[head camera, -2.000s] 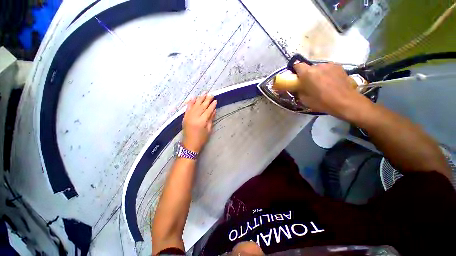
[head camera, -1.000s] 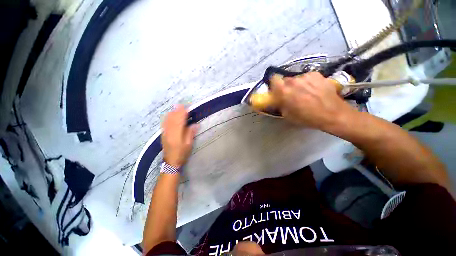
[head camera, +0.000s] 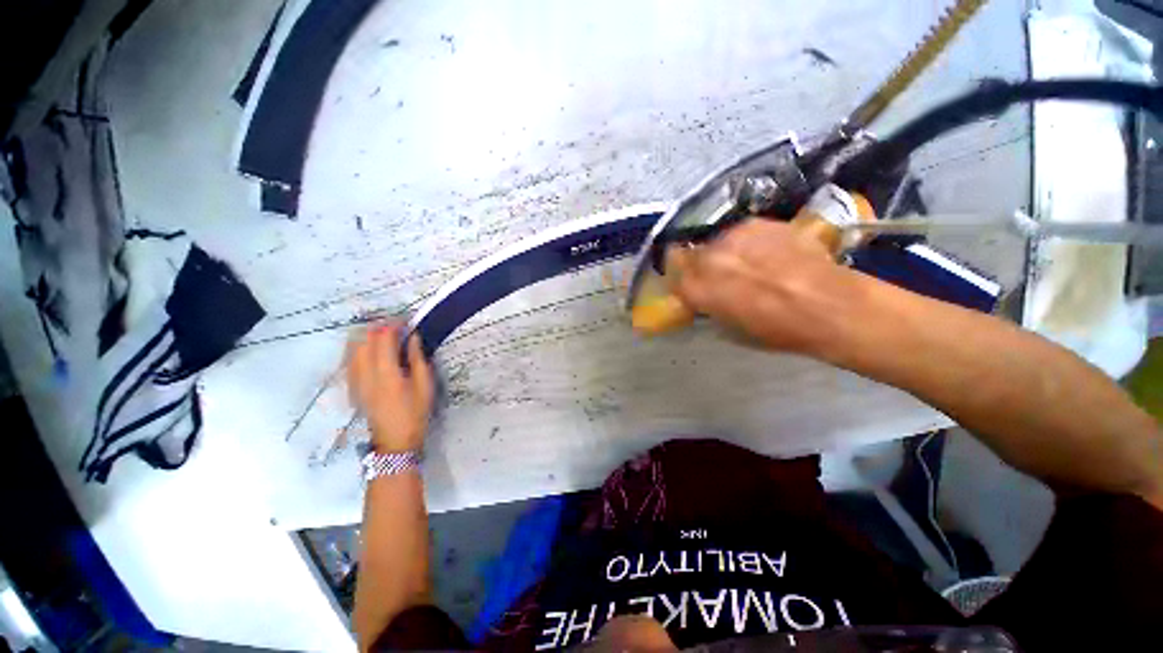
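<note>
A navy band piece with a white edge (head camera: 523, 272) lies as an arc on the white table cover, a small light label near its middle. My left hand (head camera: 393, 387) rests at the band's left end, fingertips on or beside it. My right hand (head camera: 753, 283) grips the handle of the steam iron (head camera: 733, 191), whose soleplate is on the band right of the label, tilted or turned; exact contact is hidden. The band's right end (head camera: 944, 277) shows beyond the iron.
Pressed navy bands (head camera: 300, 96) lie at the far left. A crumpled striped bundle with a navy end (head camera: 211, 313) lies at the left. A black hose (head camera: 995, 96), a coil-wrapped line and a pale tube trail from the iron. A pale pad (head camera: 1090, 191) is at the right.
The band has shifted right under the iron, its right end now showing past it. My left hand has moved left to the band's end. The iron has turned. The view has shifted.
</note>
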